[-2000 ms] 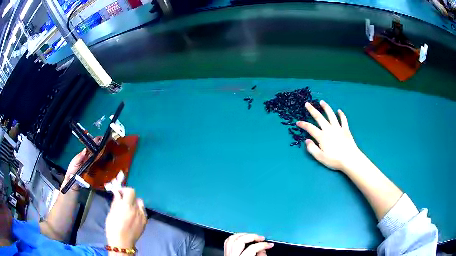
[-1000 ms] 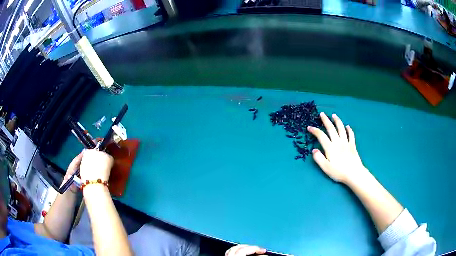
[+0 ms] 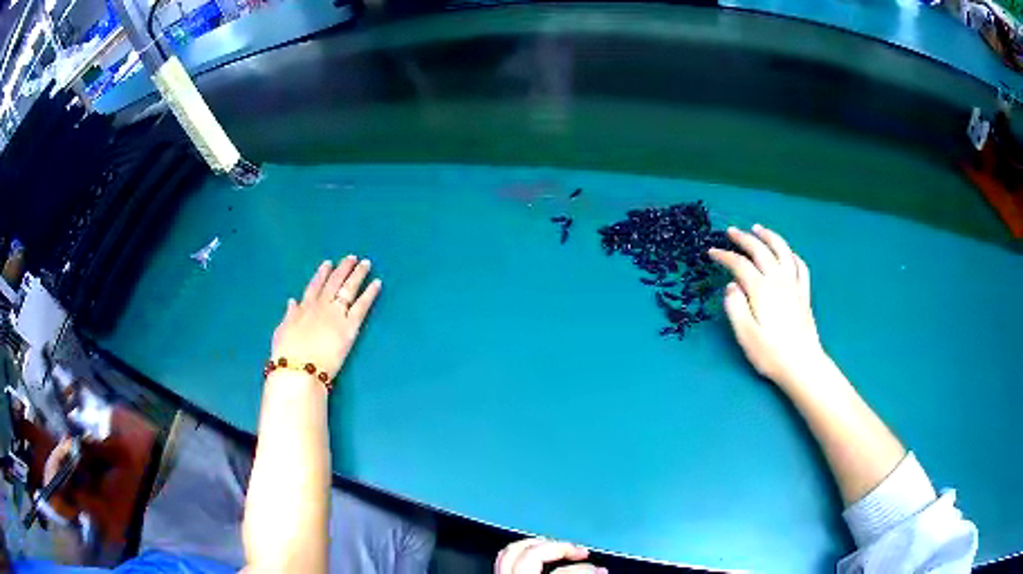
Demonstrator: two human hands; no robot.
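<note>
A loose pile of small black inserts (image 3: pixel 662 249) lies on the green bench. My right hand (image 3: pixel 772 294) is at the pile's right edge, palm down, fingers slightly bent and spread. Nothing shows held in it, though the undersides of the fingertips are hidden. My left hand (image 3: pixel 546 556) is at the bench's near edge at the bottom of the picture. Only its curled fingers show; the rest is cut off. A few inserts (image 3: pixel 563 228) lie apart, left of the pile.
A neighbour's braceleted hand (image 3: pixel 325 320) lies flat on the bench at left. A blurred reddish-brown fixture plate (image 3: pixel 129 465) is low beside the neighbour's lap. A small pale three-pointed piece (image 3: pixel 205 252) lies on the left. Another fixture (image 3: pixel 998 193) stands at the far right.
The neighbour's fixture has moved off the bench to the lower left, and the braceleted hand now lies on the bench. The far fixture has shifted right. My right hand stays by the pile.
</note>
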